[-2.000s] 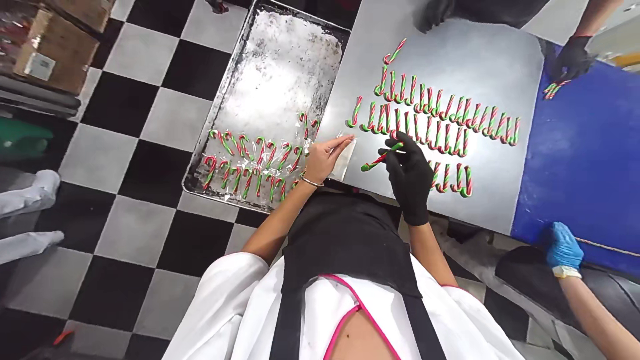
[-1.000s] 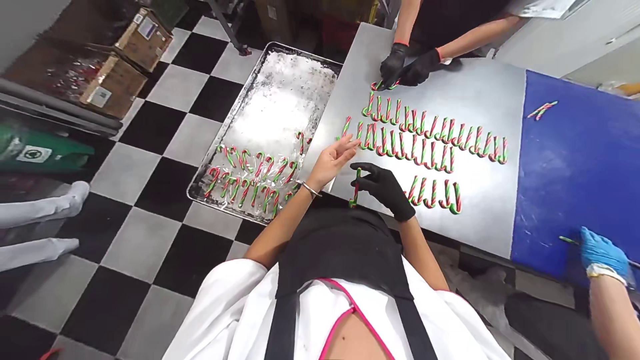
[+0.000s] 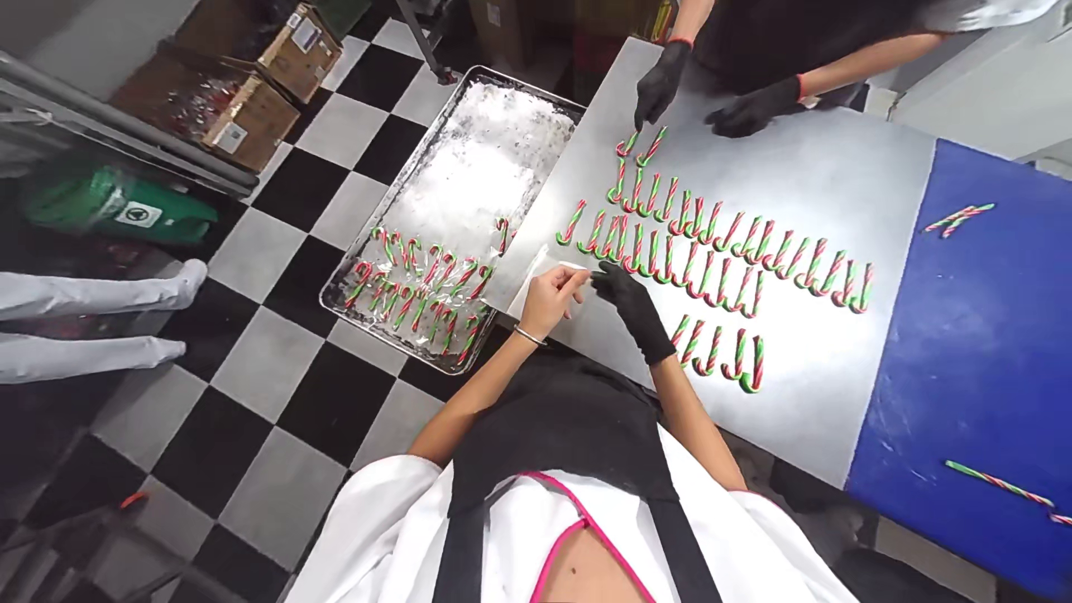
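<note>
My left hand (image 3: 551,297), bare and with a bangle at the wrist, is at the near left corner of the metal table, its fingertips pinched at a small pale piece (image 3: 574,266), perhaps a clear wrapper. My right hand (image 3: 624,300), in a black glove, is just to the right, fingertips by the same piece; whether it grips anything is not plain. Beyond and right of my hands, red, green and white candy canes (image 3: 688,266) lie in rows. Left of the table, a metal baking tray (image 3: 381,213) holds wrapped candy canes (image 3: 408,306).
Across the metal table (image 3: 804,159), a co-worker's black-gloved hands (image 3: 657,88) are near two candy canes. A blue mat (image 3: 971,335) on the right holds straight candy sticks (image 3: 997,483). Cardboard boxes (image 3: 251,121), a green bin (image 3: 117,208) and another person's legs (image 3: 92,297) are at left.
The candy cane that my right hand held in the earlier frames is no longer seen there. My hands have come together. The co-worker's hands have moved apart, and the blue-gloved hand is out of view.
</note>
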